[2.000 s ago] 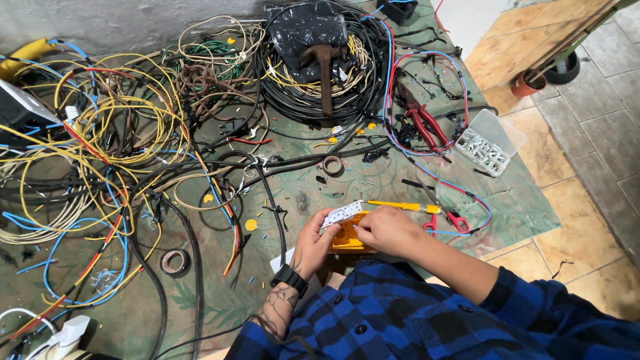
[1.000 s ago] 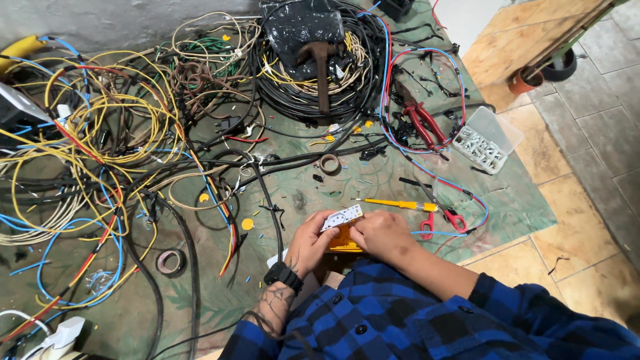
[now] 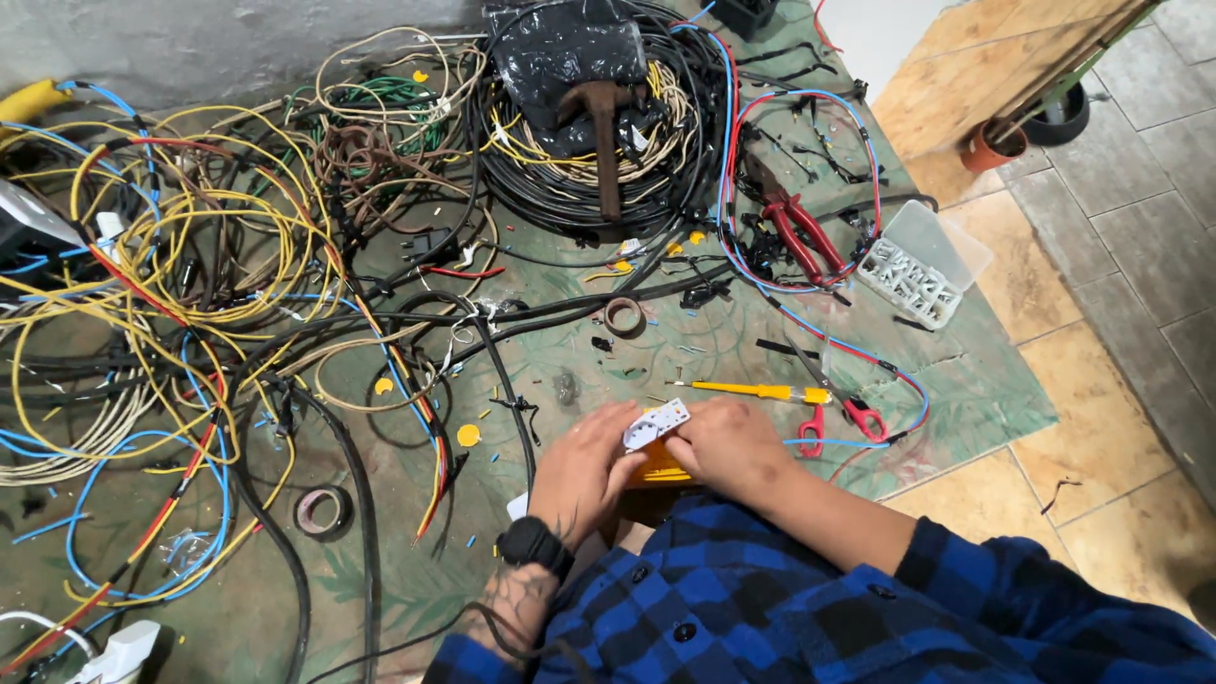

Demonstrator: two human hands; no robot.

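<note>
At the table's near edge my left hand (image 3: 587, 467) holds a small white plate with dark marks (image 3: 655, 425), tilted, its fingers along the left side. My right hand (image 3: 733, 445) is closed at the plate's right end, fingertips curled against it; what they grip there is hidden. Below both hands is a yellow plastic box (image 3: 662, 467), partly covered by them. Just beyond my right hand lies a yellow screwdriver (image 3: 760, 390), with red-handled scissors (image 3: 863, 418) to its right.
Tangled yellow, red and blue wires (image 3: 190, 237) spread over the left side. A hammer (image 3: 605, 142) rests on a black cable coil (image 3: 570, 214). Red-handled pliers (image 3: 803, 233), a clear case of small white parts (image 3: 912, 283) and tape rolls (image 3: 323, 511), (image 3: 623, 316) lie around on the green tabletop (image 3: 988, 394).
The white plate has tilted a little between my hands, and my right hand has moved in closer against its right end.
</note>
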